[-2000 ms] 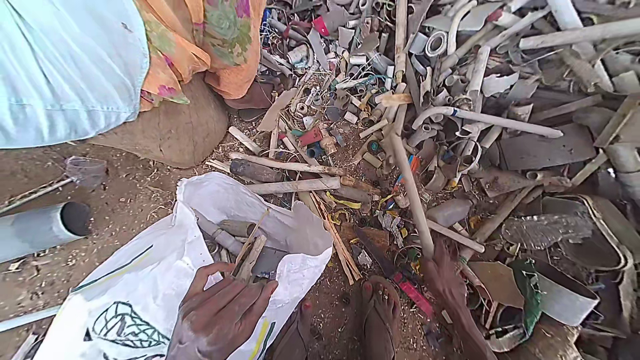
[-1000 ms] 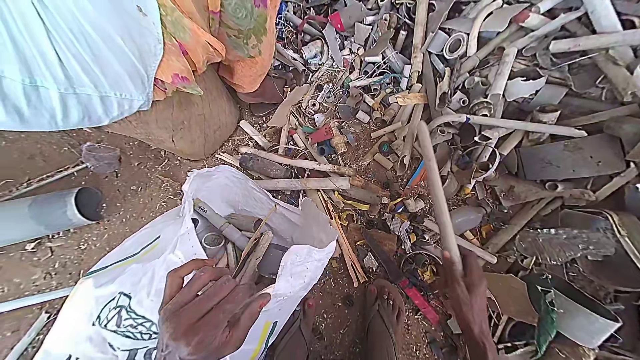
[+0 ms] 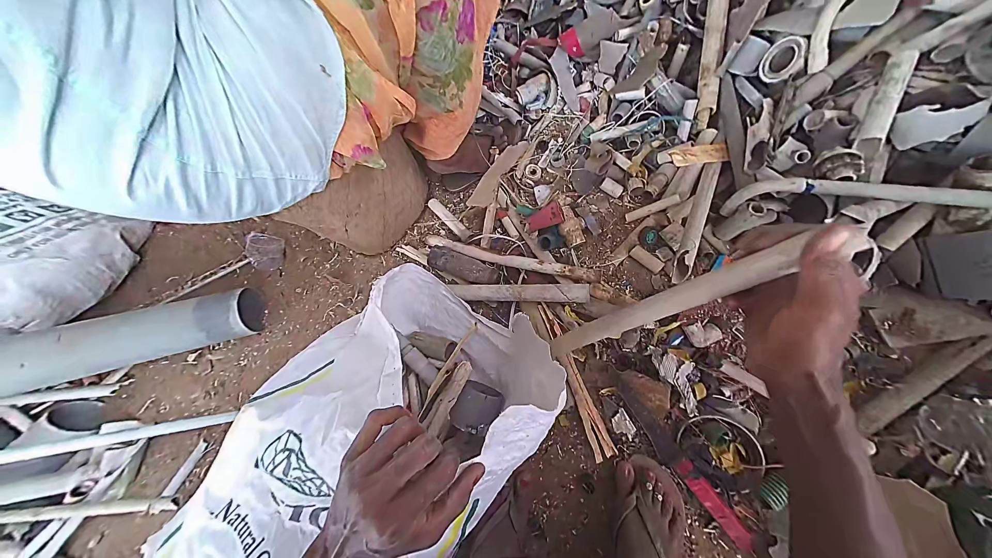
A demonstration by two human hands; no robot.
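A long, dirty plastic pipe (image 3: 674, 298) lies tilted in my right hand (image 3: 806, 302), its near end by the right side of the sack's mouth. My right hand is closed on its far end and a little blurred. My left hand (image 3: 403, 480) rests at the near rim of a white woven sack (image 3: 310, 418), its fingers bent beside split pipe pieces (image 3: 446, 395); whether it grips them or the rim is hard to tell. Inside the sack are also a grey pipe fitting (image 3: 476, 408) and other pipe pieces.
A heap of scrap pipes and fittings (image 3: 837, 139) spreads on the right. A large grey pipe (image 3: 132, 337) and thinner pipes lie left. A person in a light blue garment (image 3: 178, 101) is at upper left, near a large stone (image 3: 356, 194). A red-handled tool (image 3: 713, 504) lies by my foot.
My right hand has raised the pipe's near end from the scrap, and the pipe has swung from steep to slanting, with its other end toward the sack. My left hand stays at the sack's rim.
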